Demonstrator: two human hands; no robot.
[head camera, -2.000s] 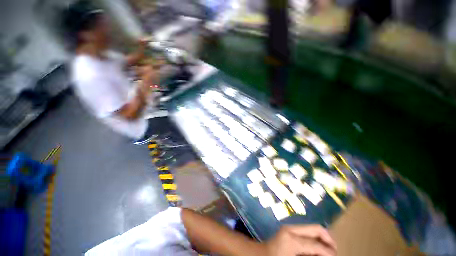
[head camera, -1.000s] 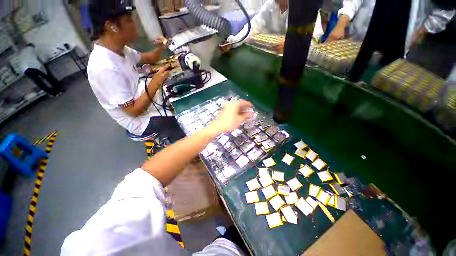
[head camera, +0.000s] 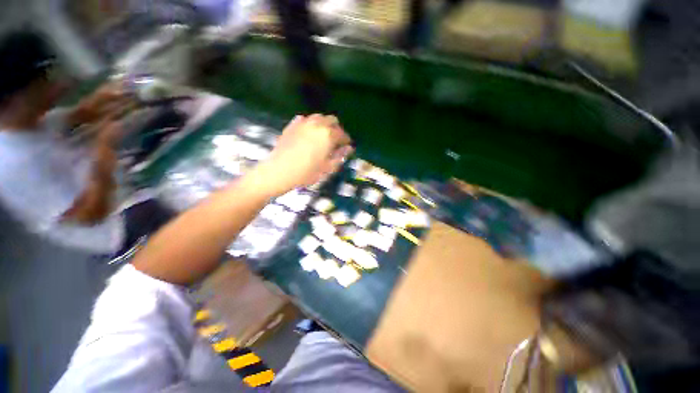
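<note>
The frame is blurred. My left hand (head camera: 311, 150) is over the right part of the clear blister tray (head camera: 184, 180), with its fingers bent; whether it holds anything cannot be told. White square battery cells with yellow edges (head camera: 345, 249) lie scattered on the green mat (head camera: 307, 282) between the tray and the cardboard sheet (head camera: 445, 307). A narrow yellow strip (head camera: 411, 236) lies among the cells by the cardboard. My right hand is not clearly seen; the lower right is dark and smeared.
A person in a white shirt (head camera: 46, 184) sits at the left. The green conveyor (head camera: 476, 130) runs behind the bench. Blurred small boards (head camera: 483, 211) lie behind the cardboard. Dark blurred shapes and a cable stand at the lower right. A cardboard box (head camera: 245, 303) is below the bench's left edge.
The view has swung right, bringing more cardboard and dark items at the right into frame. My left hand has moved from the tray's middle towards the cells.
</note>
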